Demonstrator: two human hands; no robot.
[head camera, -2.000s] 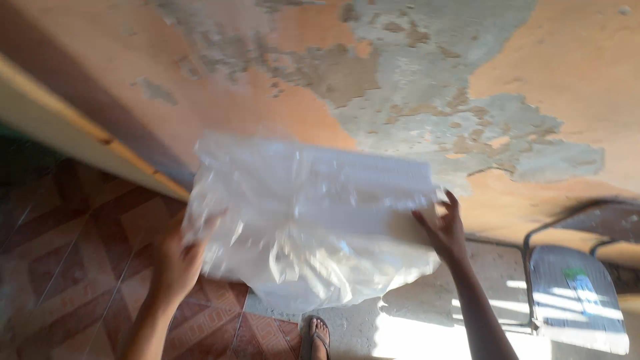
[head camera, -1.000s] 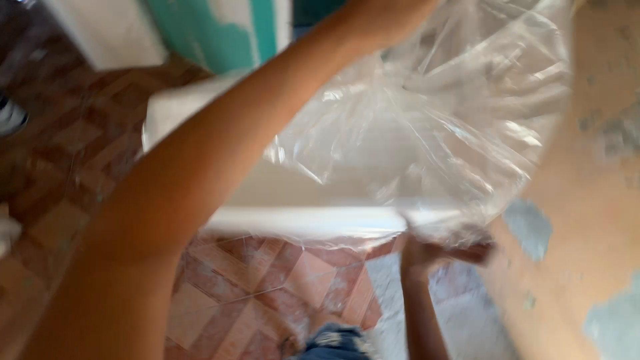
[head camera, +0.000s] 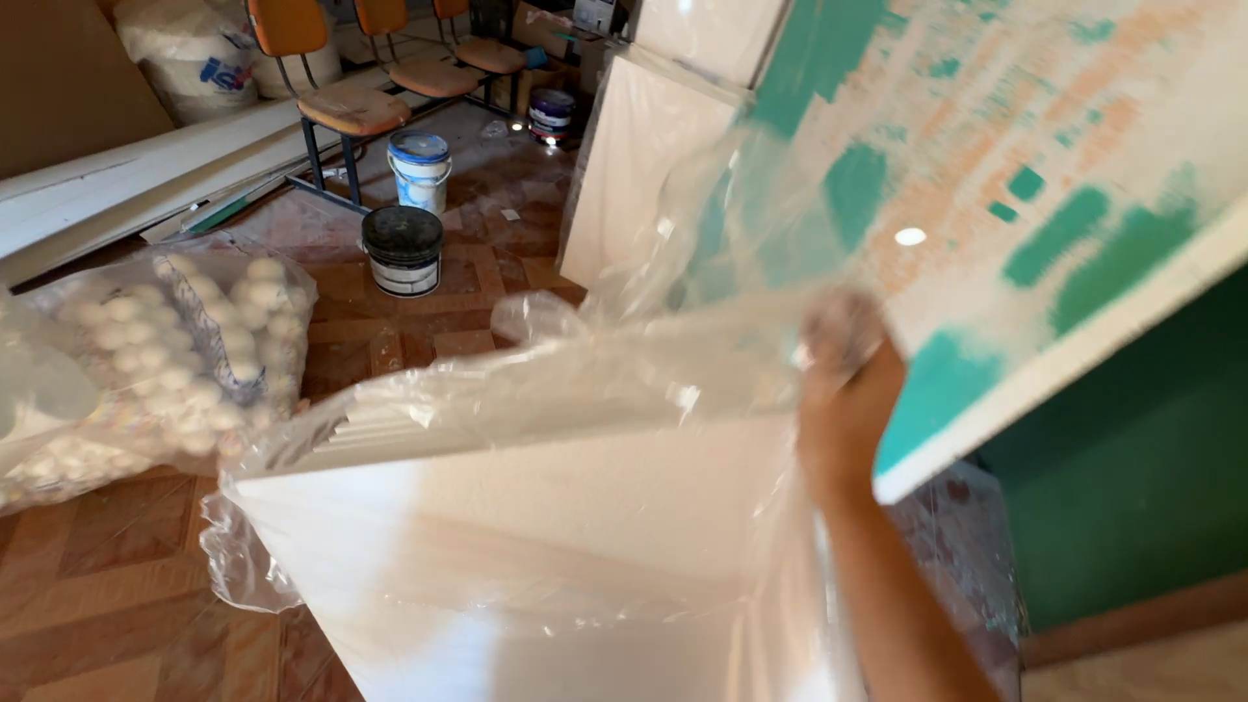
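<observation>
A stack of large white panels (head camera: 585, 507) fills the lower middle of the head view, inside a clear plastic bag (head camera: 546, 380). Several panel edges show through the film at the upper left of the stack. My right hand (head camera: 843, 336) is at the bag's upper right corner, its fingers closed on gathered plastic film; motion blurs them. Loose film rises behind the hand and bunches along the far edge of the bag. My left hand is out of view, and the lower part of the stack runs out of the frame.
On the tiled floor at left lies a clear bag of white balls (head camera: 166, 361). Beyond it stand a black-lidded bucket (head camera: 403, 252), a blue-and-white bucket (head camera: 419, 174) and joined orange chairs (head camera: 356, 105). A green-patched wall (head camera: 1033, 185) slants at right; wrapped panels (head camera: 648, 156) lean behind.
The view has swung widely, from the peeling wall to the room with chairs and buckets. Both hands showed on the bagged panels earlier; now only my right hand shows, at the bag's upper corner.
</observation>
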